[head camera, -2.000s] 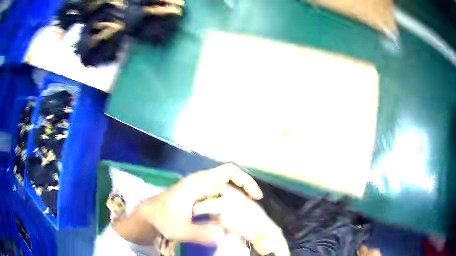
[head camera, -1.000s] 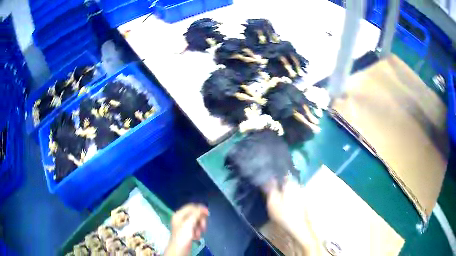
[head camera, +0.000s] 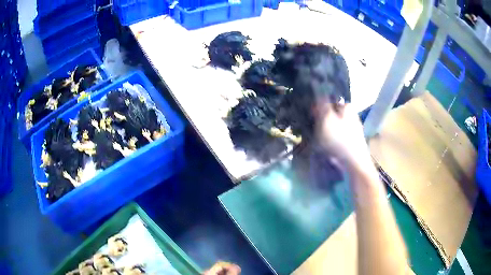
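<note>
My right hand (head camera: 338, 129) is blurred and reaches up from the lower right over the far end of the bench. It grips a large black figure piece (head camera: 317, 70), held above other black pieces with pale limbs (head camera: 255, 126) on the white table surface (head camera: 177, 80). The hand hides its fingertips and the piece's near side. My left hand (head camera: 222, 268) is cut off by the bottom edge, beside the green tray (head camera: 167, 241); only a few fingers show, and its grip cannot be told.
Small beige head parts (head camera: 117, 246) lie on a white liner in the green tray. Blue crates (head camera: 116, 185) of black-and-beige pieces stand at the left. Tan cardboard (head camera: 430, 161) lies at the right beside a grey upright post (head camera: 401, 70). A pale work board (head camera: 334, 252) lies on the green bench (head camera: 269, 209).
My right hand has carried the black piece from the bench corner up and away, over the pile on the white surface. My left hand has dropped to the bottom edge.
</note>
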